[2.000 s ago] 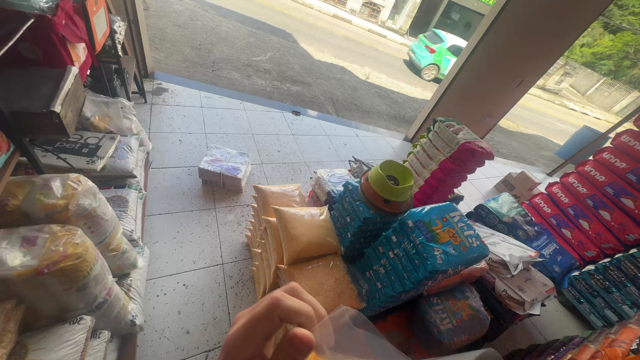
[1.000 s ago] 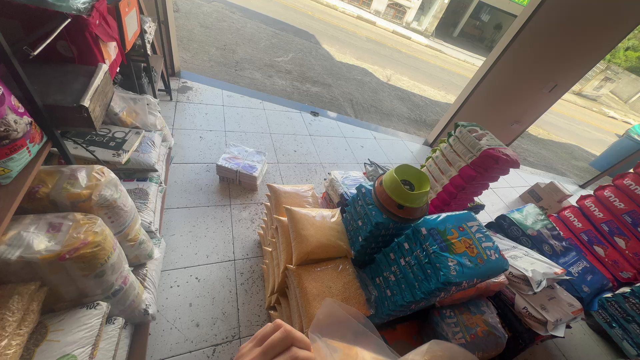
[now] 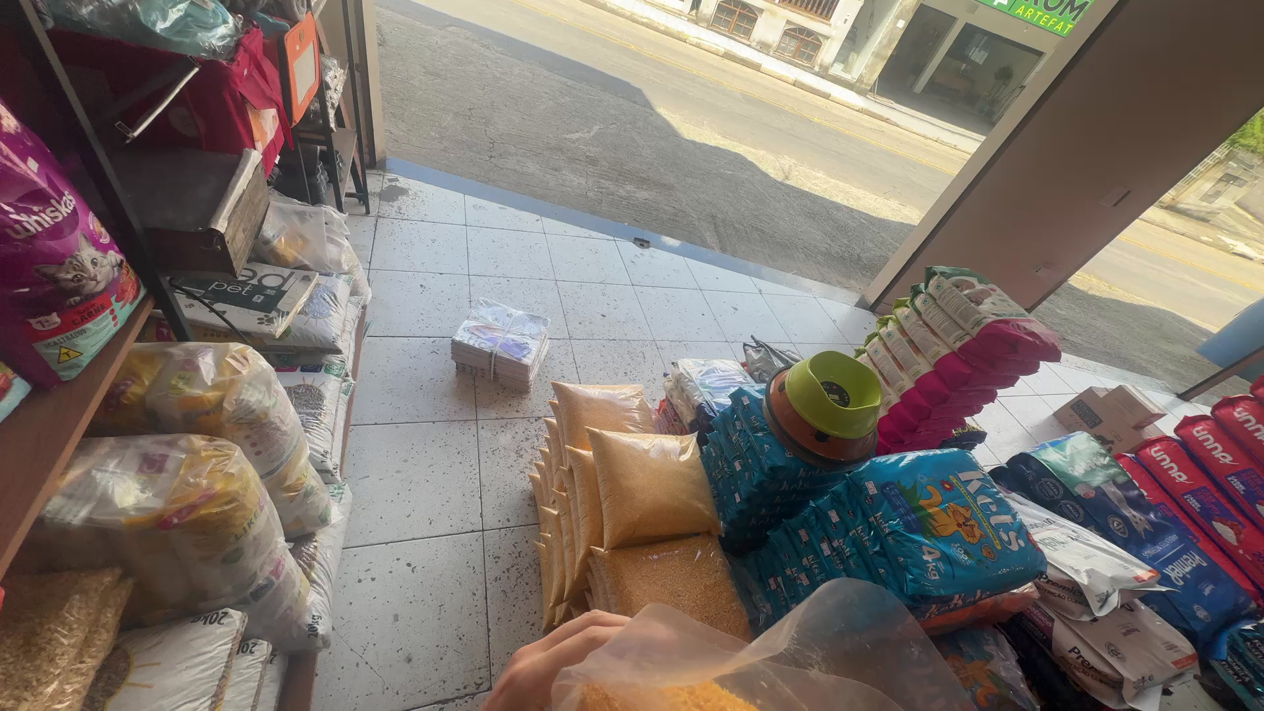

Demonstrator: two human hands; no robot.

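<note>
At the bottom centre, my left hand (image 3: 555,660) holds the side of a clear plastic bag (image 3: 839,642) with orange-yellow granular contents low inside it. The bag's loose upper part spreads open to the right. My right hand does not show. Just beyond the bag stand stacked clear bags of yellow grain or meal (image 3: 652,484), with a coarser-filled bag (image 3: 671,583) in front. To their right are stacked blue Kets packs (image 3: 938,523). A green bowl (image 3: 837,393) sits on a brown one on top of the blue packs.
A tied bundle of printed paper (image 3: 501,343) lies on the tiled floor (image 3: 425,444). Shelving with Whiskas (image 3: 59,247) and wrapped bulk packs (image 3: 168,523) lines the left. Pink-and-white packs (image 3: 958,346), red packs (image 3: 1205,454) and small cartons (image 3: 1106,415) stand right. A pillar (image 3: 1066,168) borders the doorway.
The green-and-white car on the street has gone from view. My left hand now sits lower in the frame, and more of the clear bag shows beside it.
</note>
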